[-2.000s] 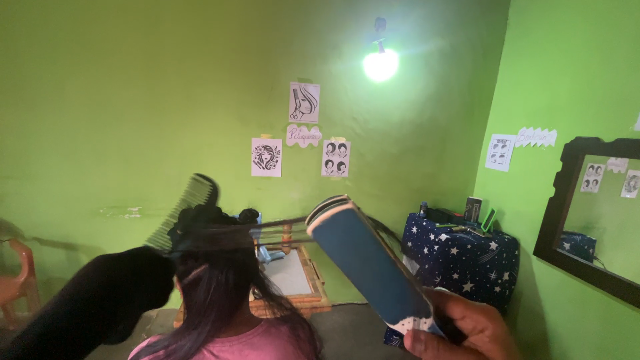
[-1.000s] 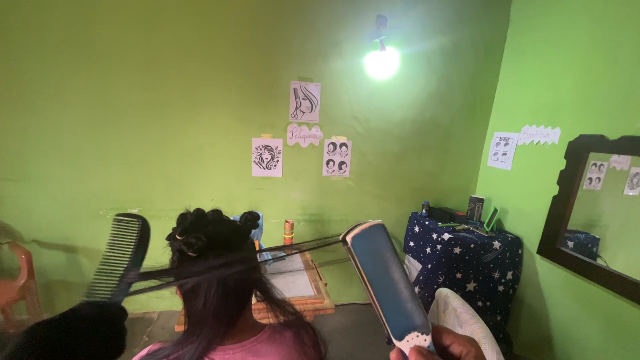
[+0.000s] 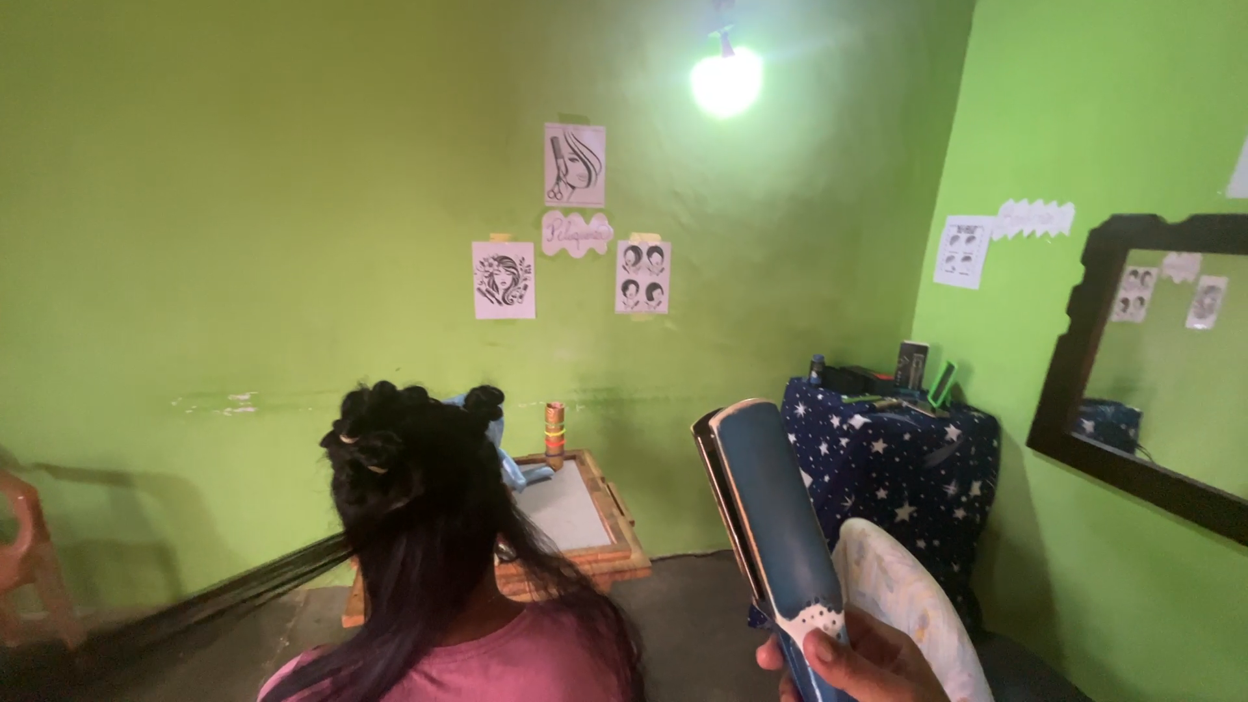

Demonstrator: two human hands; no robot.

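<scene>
My right hand (image 3: pixel 863 655) grips a blue hair straightener (image 3: pixel 775 507) by its lower part, its plates slightly apart and no hair between them. In front of me is a person with long dark hair (image 3: pixel 429 497), seen from behind, in a pink top (image 3: pixel 526 653). Several twisted knots of hair sit on top of the head. A stretched strand of hair (image 3: pixel 253 575) runs from the head down to the lower left edge. My left hand and the comb are out of view.
A wooden table (image 3: pixel 624 561) with a light top stands beyond the person. To the right are a star-patterned cloth cover (image 3: pixel 897 487) with small items on it, a pale chair back (image 3: pixel 902 585) and a dark-framed mirror (image 3: pixel 1058 390). An orange plastic chair (image 3: pixel 29 546) is at far left.
The strand that ran to the straightener is off it. My gloved left hand and the black comb, in view before, have moved out at the lower left.
</scene>
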